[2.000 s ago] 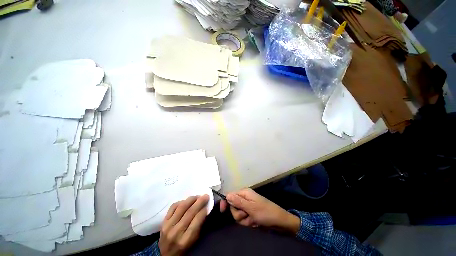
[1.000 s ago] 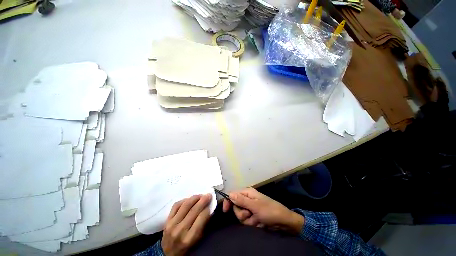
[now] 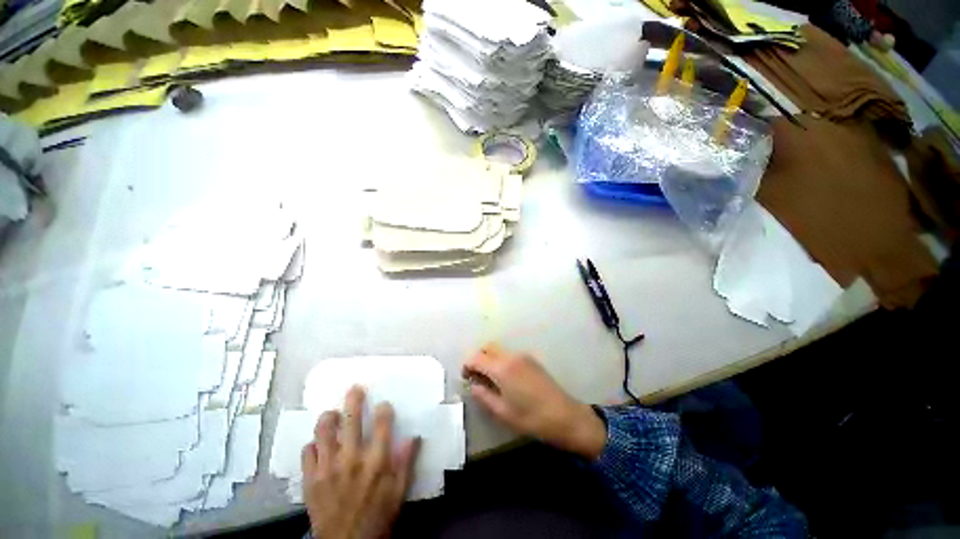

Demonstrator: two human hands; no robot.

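A white cut panel [image 3: 384,377] lies flat at the near table edge, its rounded side facing away. My left hand [image 3: 358,463] rests on it with the fingers spread, pressing flat and gripping nothing. My right hand [image 3: 526,398] is just right of the panel on the table, fingers curled; whether it pinches something small is hidden. Black thread snips [image 3: 597,295] with a dark cord lie on the table beyond my right hand, touched by neither hand. A fanned stack of white panels [image 3: 147,358] lies to the left.
Cream panels [image 3: 426,216] are piled at the centre, with a tape roll [image 3: 507,154] behind. A tall white stack [image 3: 484,63] stands farther back. Right are a plastic bag [image 3: 663,137] over a blue tray, brown sheets [image 3: 832,179] and a white offcut [image 3: 779,276]. Yellow pieces [image 3: 211,58] line the far edge.
The snips have left my right hand and lie on the table. The panel has been turned, its rounded side now away. My left hand has spread over it. The view has tilted up.
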